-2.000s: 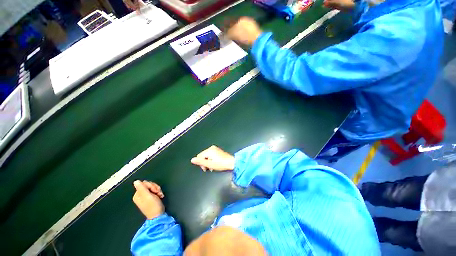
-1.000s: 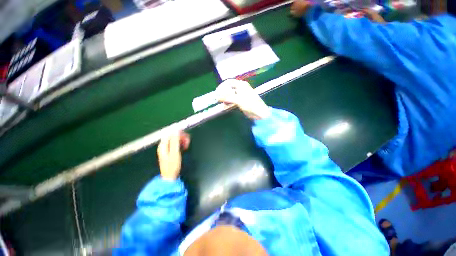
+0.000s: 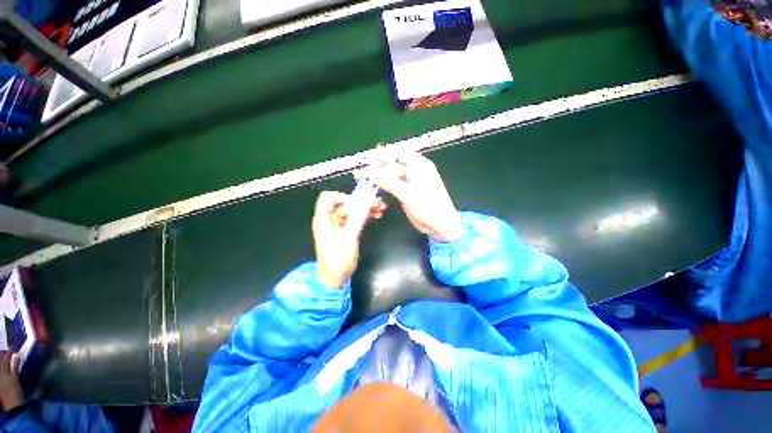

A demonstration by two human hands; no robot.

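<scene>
My left hand (image 3: 339, 235) and my right hand (image 3: 416, 191) are close together above the worktop (image 3: 525, 203), near the pale side rail. Between their fingertips is a small white label strip (image 3: 366, 186) with faint dark marks; both hands hold it. The print on it is too small to read. A retail box (image 3: 447, 52) lies flat on the green belt (image 3: 279, 135) beyond the rail. Its white face with a dark device picture is up, and its multicoloured edge faces me. Neither hand touches the box.
The pale side rail (image 3: 296, 176) crosses between worktop and belt. White trays (image 3: 127, 52) stand at the far left. Another person's hand (image 3: 10, 385) is at a box (image 3: 19, 317) at the left edge. A blue sleeve (image 3: 719, 76) is at the right, with a red stool (image 3: 745, 355) below.
My right hand has drawn back from the belt edge with the white strip. My left hand has come to meet it. The box appears farther right in view, and the view has turned.
</scene>
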